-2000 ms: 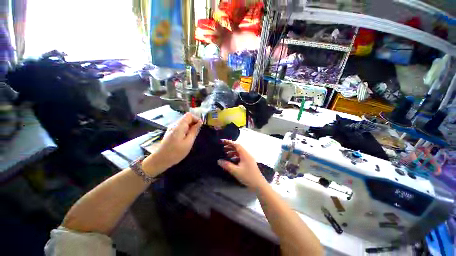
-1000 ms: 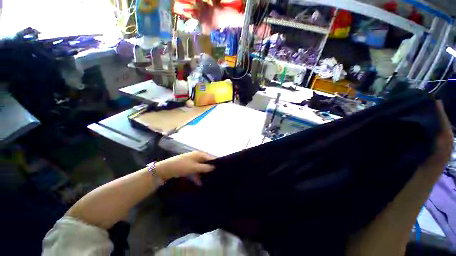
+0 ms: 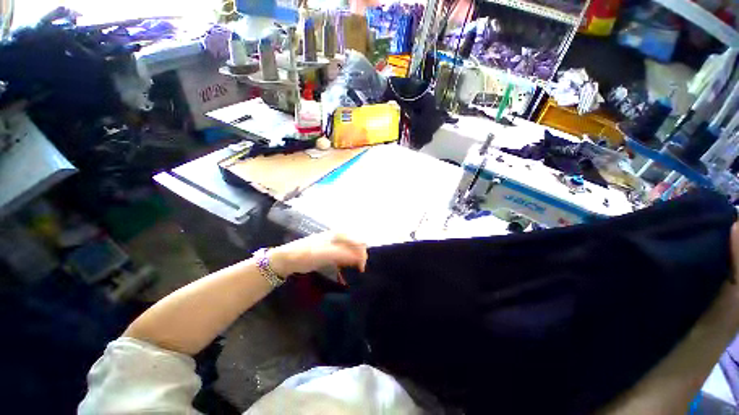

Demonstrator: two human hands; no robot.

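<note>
A large dark cloth (image 3: 527, 308), black or navy, is stretched wide in front of me. My left hand (image 3: 339, 253) grips its upper left corner. My right hand (image 3: 734, 247) is at the far right edge of the picture, partly cut off, and holds the cloth's other end. The cloth's top edge runs almost level between the hands. It covers the lower part of the white sewing machine (image 3: 519, 201) with "JACK" lettering; the needle area is hard to make out.
The white table (image 3: 389, 190) lies behind the cloth, with cardboard (image 3: 279, 172) and a yellow box (image 3: 366, 127) at its left. Thread cones (image 3: 267, 58) stand behind. Dark cloth (image 3: 61, 73) is piled at the far left. Lilac cloth (image 3: 719, 379) shows at lower right.
Two seconds ago the cloth was bunched between both hands over the table; now it is spread wide. Since one second ago its right end is lower and the view has shifted.
</note>
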